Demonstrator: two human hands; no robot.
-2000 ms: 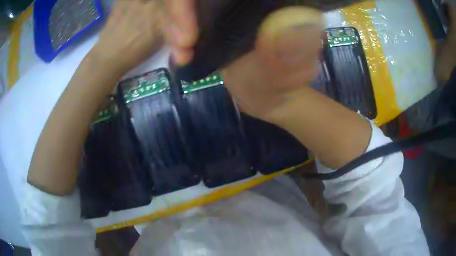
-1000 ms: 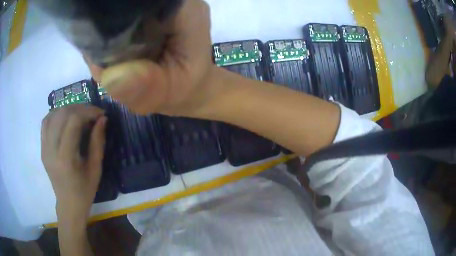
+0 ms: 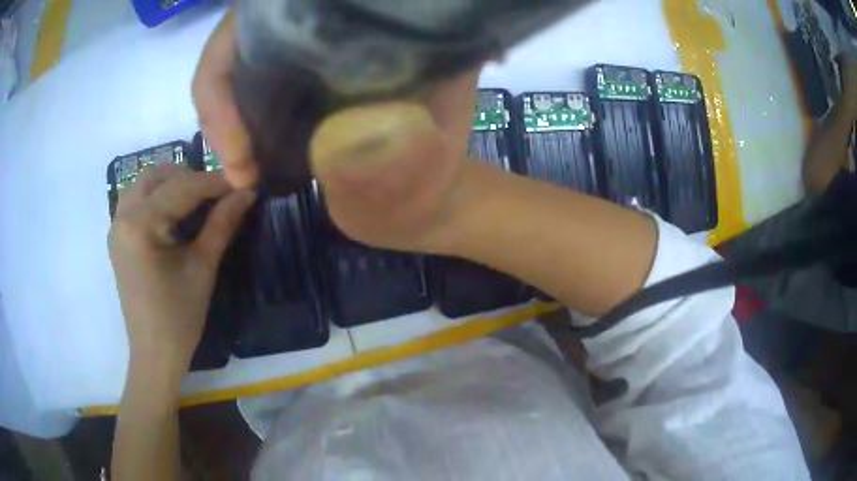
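Note:
My right hand (image 3: pixel 395 178) grips the thick black electric screwdriver (image 3: pixel 282 103), which looms large and blurred over the left part of the row. Its bit is hidden. My left hand (image 3: pixel 174 244) is at the leftmost housings, fingertips together beside my right fingers; whether it holds something small cannot be seen. Black ribbed housings stand side by side in a row, one of them (image 3: pixel 277 291) below the screwdriver. Green circuit boards (image 3: pixel 556 115) show at their far ends. Some boards are hidden by my hands.
A blue tray edge (image 3: pixel 164 9) shows at the top left. White foam (image 3: pixel 56 254) with yellow tape (image 3: pixel 423 340) lies under the row. A black cord (image 3: pixel 658 289) crosses my right forearm. Another person's arm (image 3: pixel 827 141) is at the right edge.
My right hand first moved left with the screwdriver, then slightly back right. My left hand came down from near the blue tray to the leftmost housings, then shifted right towards my right fingers.

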